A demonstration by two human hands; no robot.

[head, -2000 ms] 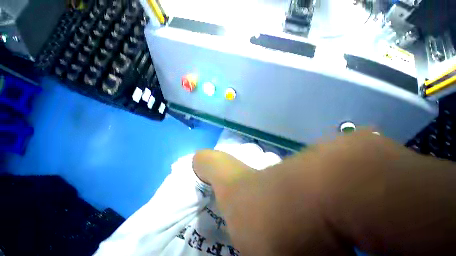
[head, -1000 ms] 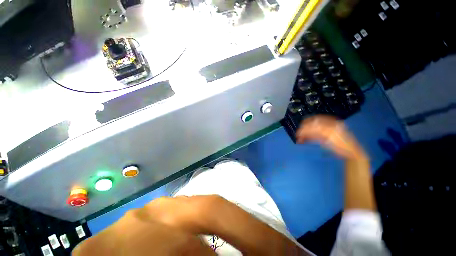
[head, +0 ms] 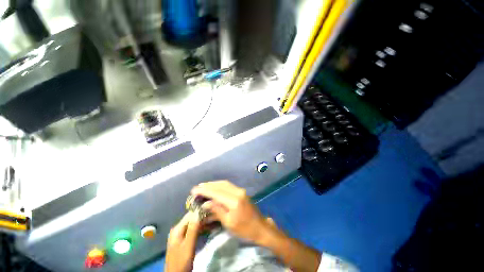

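Note:
A small module, dark with a gold and silvery look, is between the fingertips of both hands, in front of the machine's grey panel. My left hand holds it from below and the left. My right hand holds it from above and the right; its fingers partly cover it. The metallic fixture stands upright on the bright machine table, beyond the panel, with no hand on it. Blur hides its details.
The front panel has a red emergency stop, a lit green button, an orange-yellow button and two small buttons at right. Yellow-striped posts flank the opening. A filled black tray lies right. A blue-topped cylinder hangs above the table.
The right hand has moved from beside the right tray to the module in front of the panel, meeting the left hand. The fixture's top looks lower and lacks the dark part seen earlier.

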